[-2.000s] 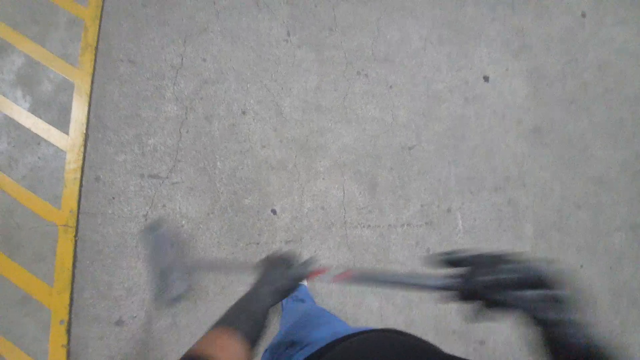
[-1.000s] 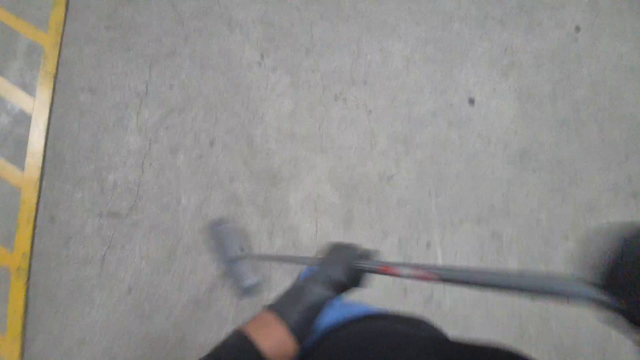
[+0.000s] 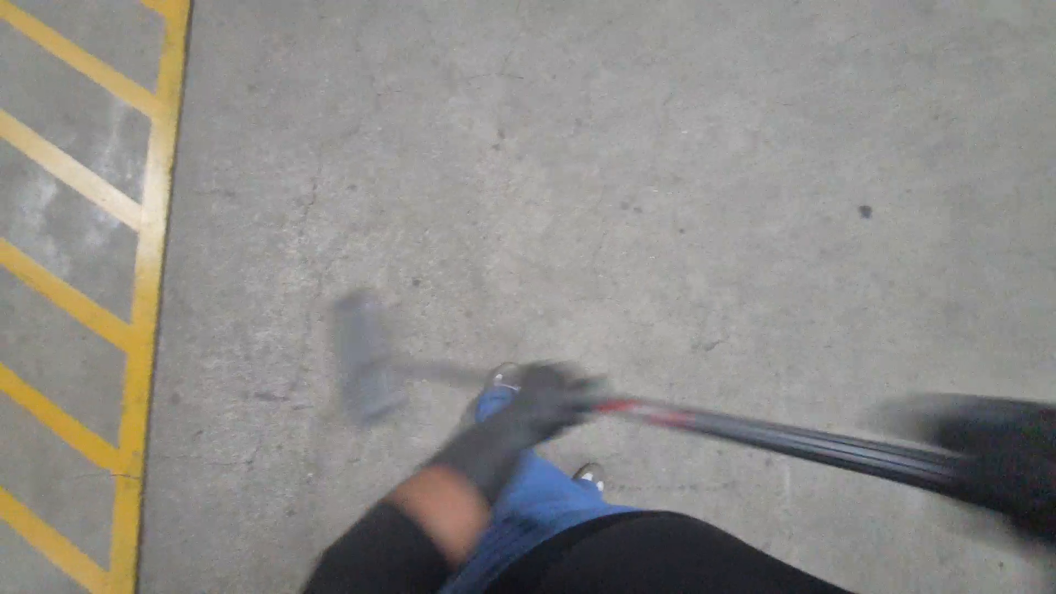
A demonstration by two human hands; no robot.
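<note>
A long-handled tool with a dark, ribbed handle (image 3: 792,441) and a red band slants across my body above the floor. Its blurred grey crosswise head (image 3: 363,356) is at the left end; I cannot tell its exact kind. My left hand (image 3: 544,404), in a dark glove, is closed around the handle between the head and the red band. At the right edge my right hand (image 3: 990,462), also dark-gloved and strongly blurred, is wrapped about the upper end of the handle. Its fingers are not clear, and part of the hand lies outside the view.
Grey concrete floor (image 3: 619,206) with small dark spots and fine cracks surrounds me. Yellow diagonal stripes and a yellow border line (image 3: 148,297) run along the left side. My shoes (image 3: 589,476) and blue trouser legs (image 3: 536,487) show below the tool.
Compared with two seconds ago, both hands and the tool's head are farther right in view. My right hand has gone from fully visible to the right edge. Both hands stay on the handle.
</note>
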